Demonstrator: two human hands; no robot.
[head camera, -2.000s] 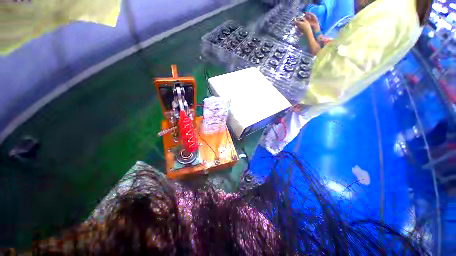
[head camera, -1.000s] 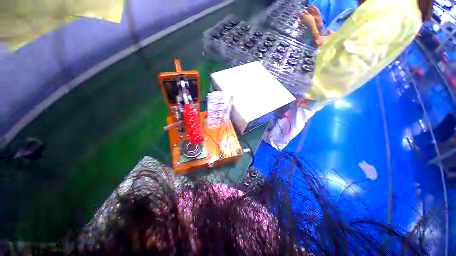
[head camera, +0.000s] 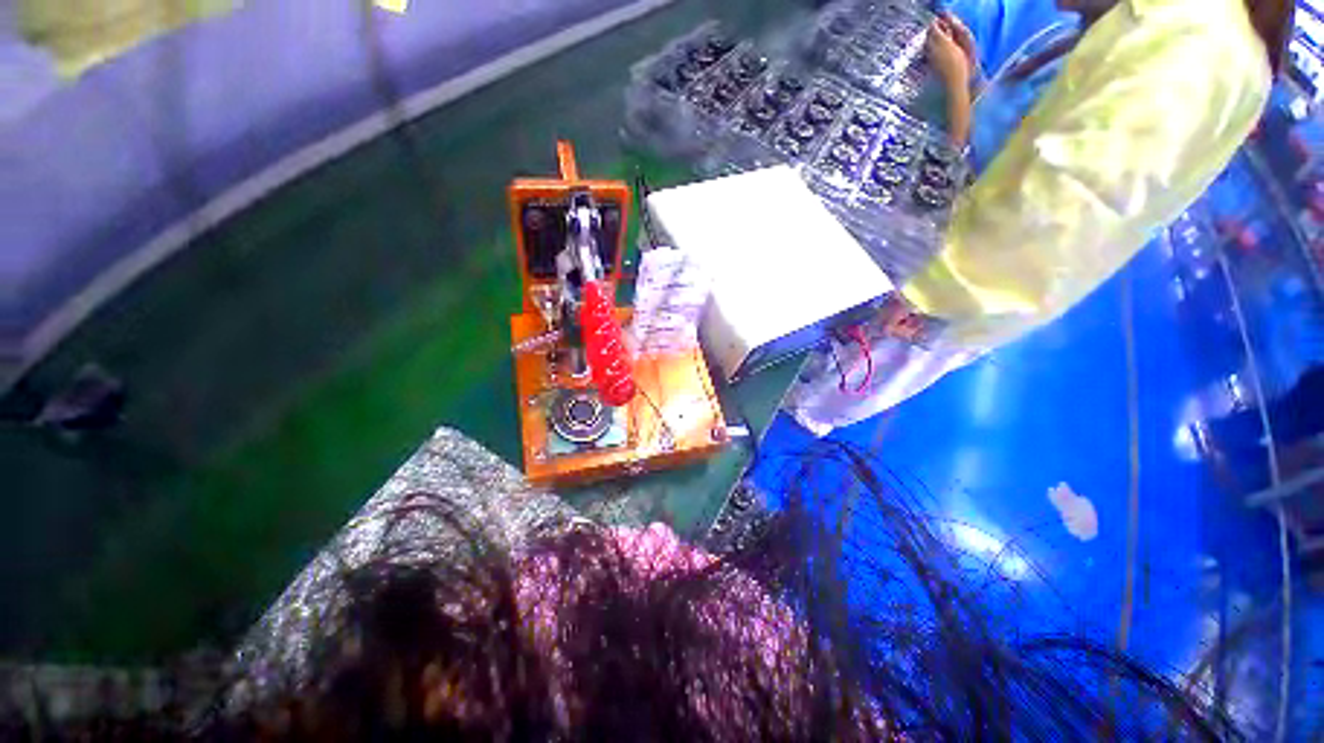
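The orange-brown test fixture (head camera: 683, 424) stands on the green bench, its hinged back upright. The steel toggle clamp (head camera: 582, 240) is on the upright, and its bright red handle (head camera: 607, 346) slants down toward the seat. A round black unit with a metallic ring (head camera: 581, 418) sits in the seat, on a pale green square. A white-pink label card (head camera: 668, 302) stands on the fixture's right side. Neither of my hands shows; dark hair and a pink textured area cover the bottom of the view.
A white box (head camera: 770, 261) with red wires stands right of the fixture. Clear trays of black units (head camera: 791, 116) lie beyond it. A person in yellow (head camera: 1089, 189) is at the right, another in blue behind. A silvery mat (head camera: 421, 501) lies front left.
The view has shifted, so the fixture, box and trays appear farther right and higher. More of the silvery mat shows. The fixture's handle stays lowered, and the unit stays seated.
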